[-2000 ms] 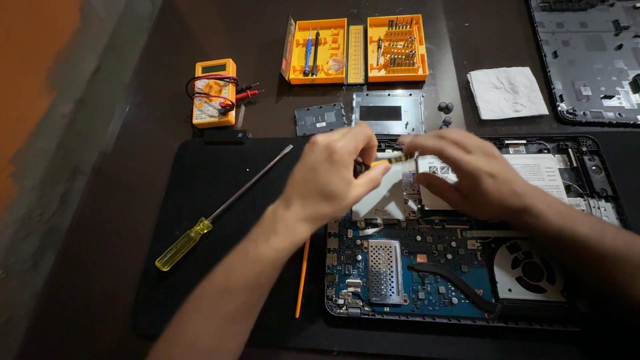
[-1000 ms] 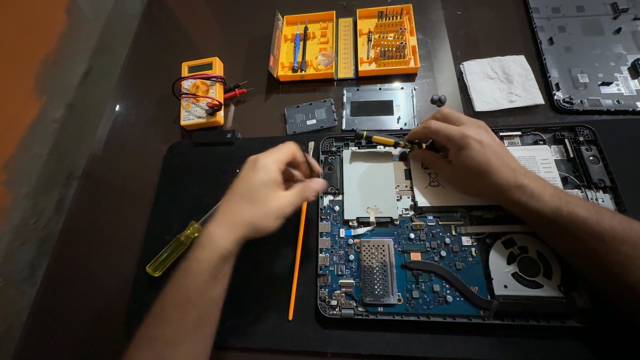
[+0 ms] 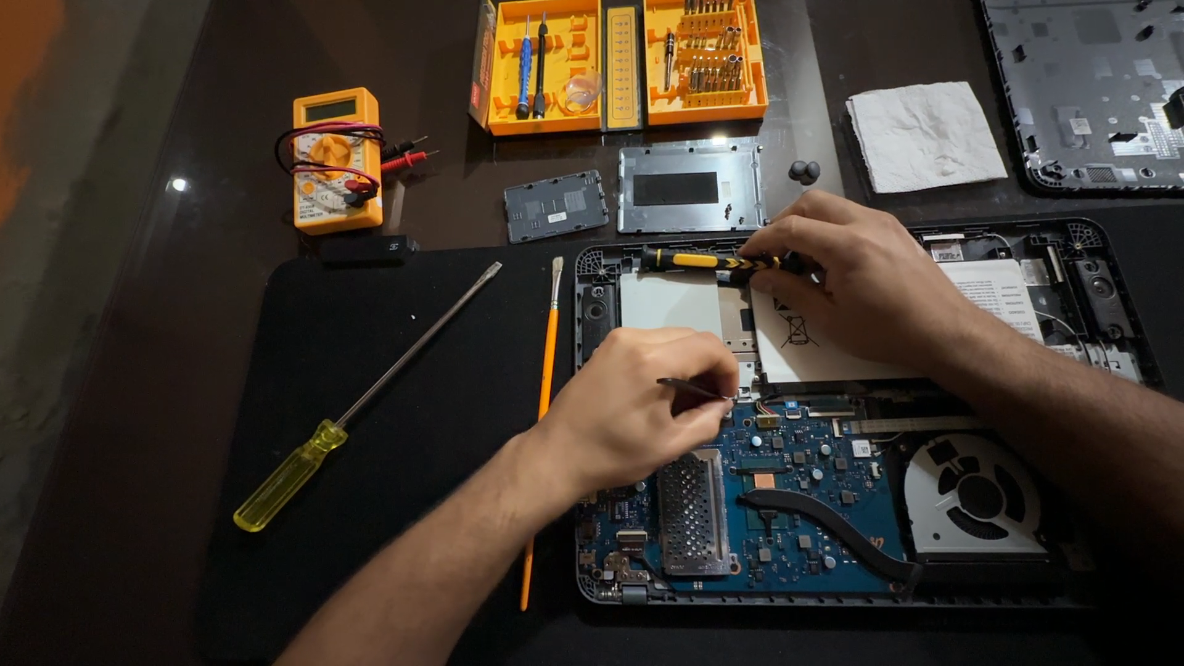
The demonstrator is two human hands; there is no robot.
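An opened laptop base shows its blue circuit board, fan and white-labelled battery. My left hand pinches a thin dark tool, perhaps tweezers, near the board's upper edge. Its tip is partly hidden by my fingers. Over the battery's upper left part, my right hand has its fingertips on a black and yellow precision screwdriver, which lies along the laptop's top edge. Below that screwdriver is a pale metal plate. A perforated metal cover sits on the board.
A yellow-handled screwdriver and an orange paintbrush lie left of the laptop on a black mat. Behind are a multimeter, an orange bit case, two cover plates, a folded white tissue and a laptop cover.
My left hand has moved from beside the laptop's upper left corner down to the board's upper edge. My right hand stays near the battery's top with the precision screwdriver.
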